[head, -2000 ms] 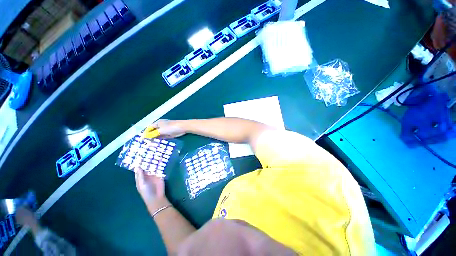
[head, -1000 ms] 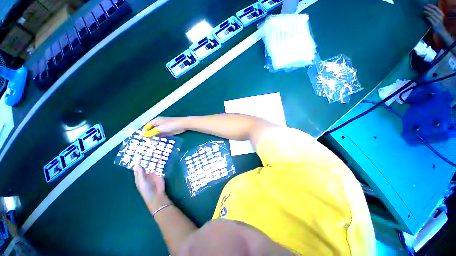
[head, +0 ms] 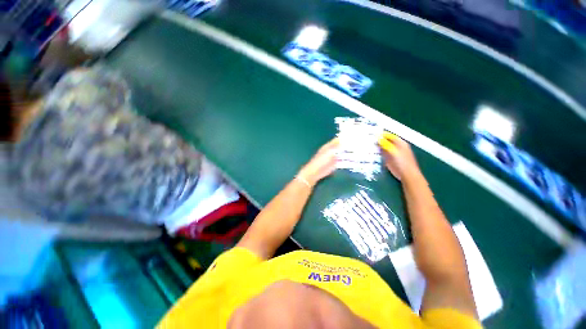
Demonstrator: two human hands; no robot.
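The picture is blurred. A clear sheet with rows of white pieces (head: 360,148) lies between my hands, near the pale strip. My left hand (head: 323,162), with a bracelet at the wrist, holds its left edge. My right hand (head: 399,155) is at its upper right edge, with yellow finger cots on the fingertips; whether it grips the sheet or a white piece cannot be told. A second sheet of white pieces (head: 364,222) lies nearer my body. Blue-white electronic units sit on the belt, one group (head: 328,67) beyond the sheet and another (head: 536,173) at the right.
White paper (head: 479,273) lies flat, partly under my right forearm. A blurred clear bag or pack (head: 565,289) is at the right edge. A pale strip (head: 443,154) separates work surface and belt. A person in a patterned top (head: 103,148) is close at the left, above a turquoise cart (head: 103,283).
The view has swung left, bringing the person in the patterned top close into view. My hands stay at the same sheet. The units appear in different places along the belt.
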